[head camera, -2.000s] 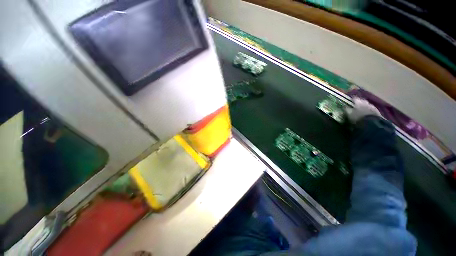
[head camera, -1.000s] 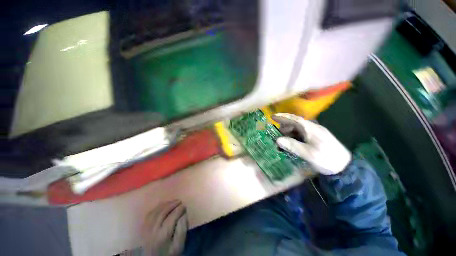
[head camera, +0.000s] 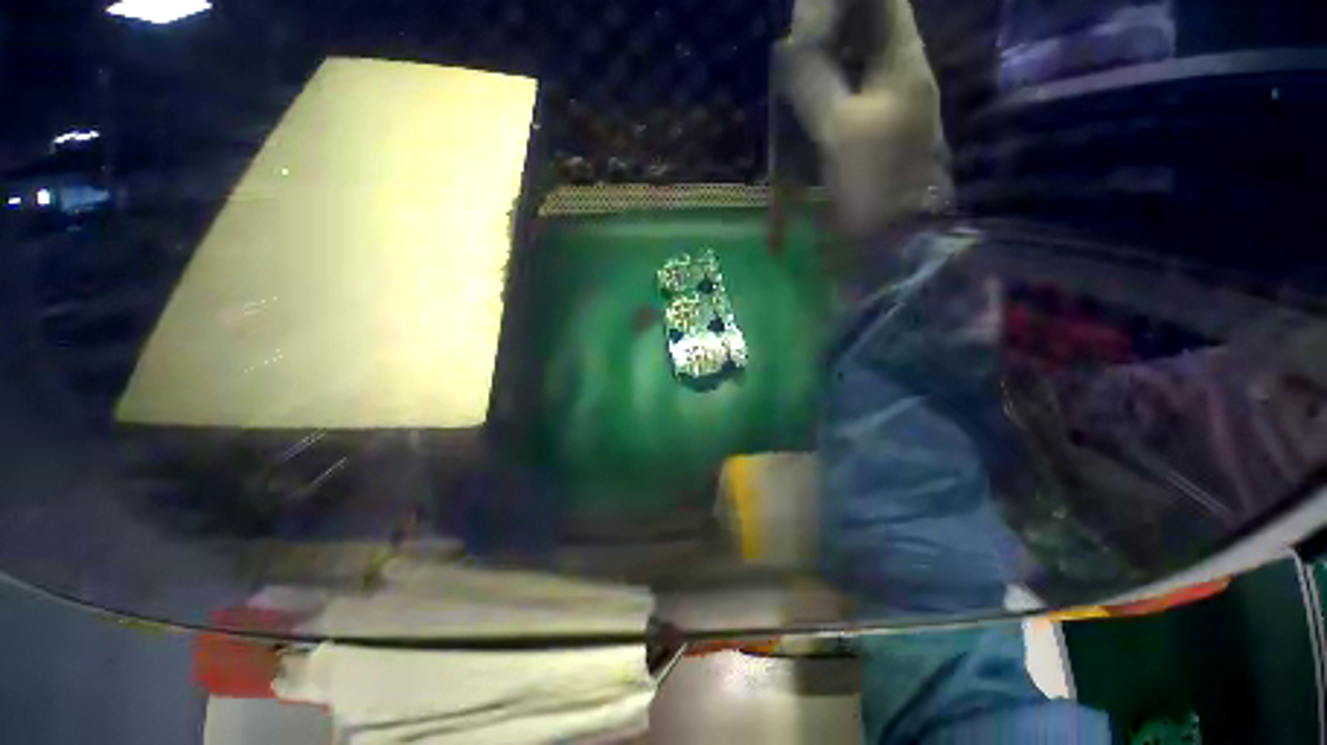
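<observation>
A green circuit board (head camera: 702, 320) with small pale parts lies on the green mat (head camera: 597, 422) inside the cabinet, seen through the window. My right hand (head camera: 873, 124), in an off-white glove, is raised behind the window at the top, above and to the right of the board and apart from it. It is blurred, and whether it holds anything cannot be told. My left hand is not in view.
A large cream panel (head camera: 342, 262) shows at left in the window. Pale cloths (head camera: 480, 699) lie on the red padding (head camera: 237, 662) at the lower edge. The dark-green conveyor (head camera: 1193, 662), with part of a board (head camera: 1167, 731), is at the lower right.
The view has turned from the conveyor to the cabinet window. My right hand has moved from the board at the ledge up inside the cabinet. My left hand has left the picture.
</observation>
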